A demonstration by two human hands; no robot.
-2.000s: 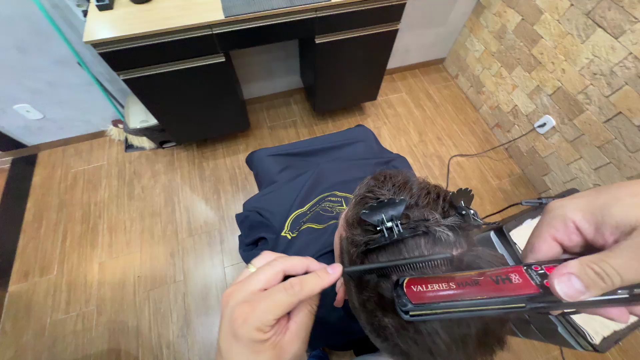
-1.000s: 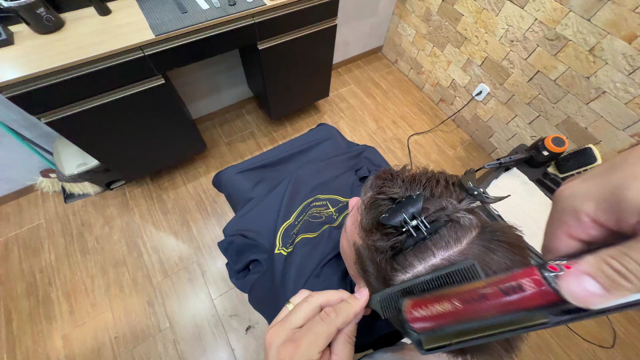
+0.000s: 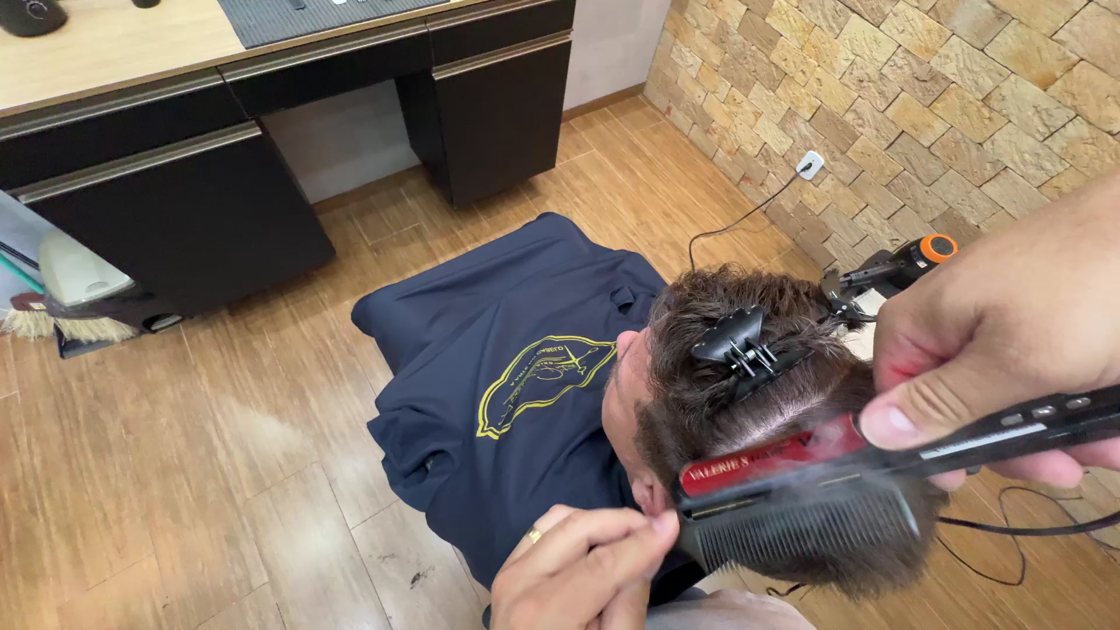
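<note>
My right hand (image 3: pixel 997 350) grips a red and black hair straightener (image 3: pixel 770 459), which lies along the side of a seated person's head of dark hair (image 3: pixel 744 289). Faint steam shows near its plates. Directly below it, my left hand (image 3: pixel 586 564), with a ring on one finger, pinches the end of a dark comb (image 3: pixel 814 525) whose teeth point down over the hair. A black claw clip (image 3: pixel 739 346) holds the hair on top, and another clip (image 3: pixel 844 302) sits farther back. A navy cape (image 3: pixel 525 376) with a yellow emblem covers the person.
A black desk (image 3: pixel 175 192) with a wooden top stands ahead. To the right rises a stone-clad wall (image 3: pixel 875 79) with a white outlet (image 3: pixel 810 165) and plugged-in cable. A black and orange hair dryer (image 3: pixel 927 254) lies behind the head. A broom (image 3: pixel 70 324) is at far left.
The straightener and comb were farther up the head two seconds ago; both now sit lower on its side, with the comb's teeth turned downward. Steam has appeared. The view has shifted.
</note>
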